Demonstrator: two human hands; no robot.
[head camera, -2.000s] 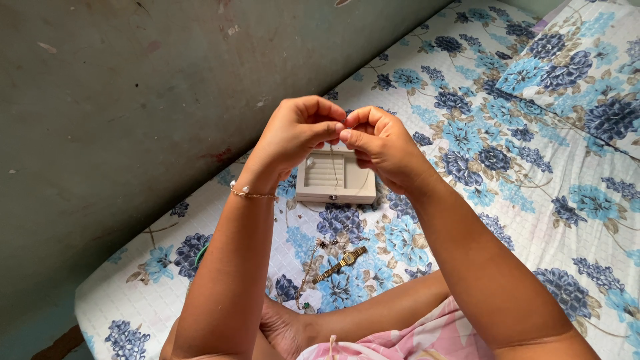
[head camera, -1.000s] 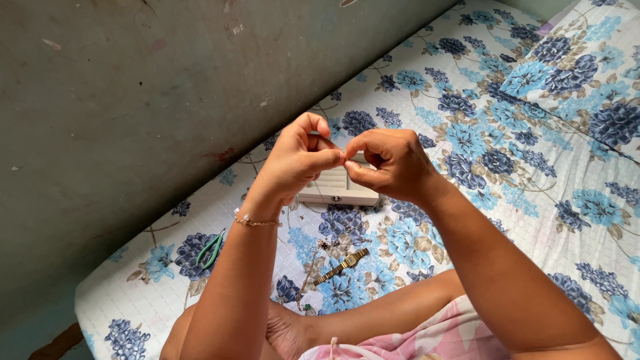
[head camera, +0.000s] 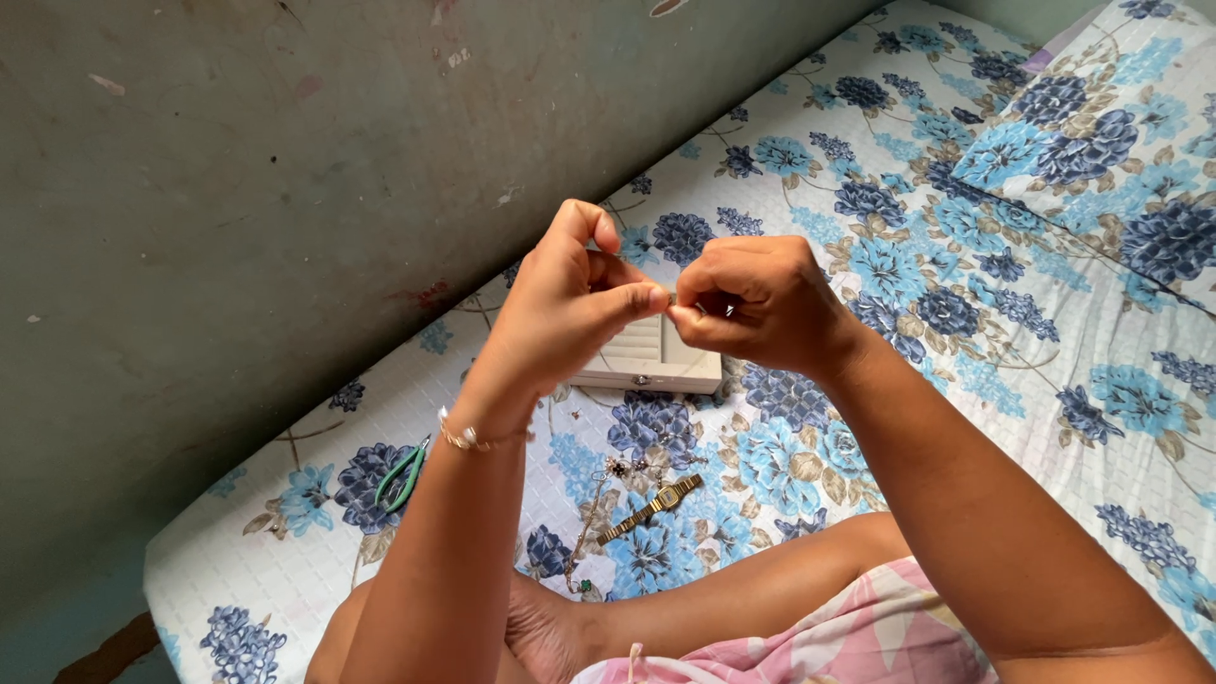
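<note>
My left hand and my right hand meet at the fingertips, pinching a small, thin piece whose kind I cannot tell; it looks like a fine chain or wire. Both hands are above a cream jewelry box, which they partly cover. A metal clasp shows on its front, and ridged padding inside. Around my left wrist is a bracelet. Below the box lies a gold-coloured wristwatch, beside a thin chain with dark and green ornaments.
Green-handled pliers lie left of my left forearm, partly hidden by it. A blue floral sheet covers the bed under everything. A grey, stained wall borders the bed on the left, and my bent leg is at the near edge.
My hands have shifted a little, with the fingers of the right hand curled in more. The pliers, largely hidden behind my left forearm two seconds ago, now show more fully.
</note>
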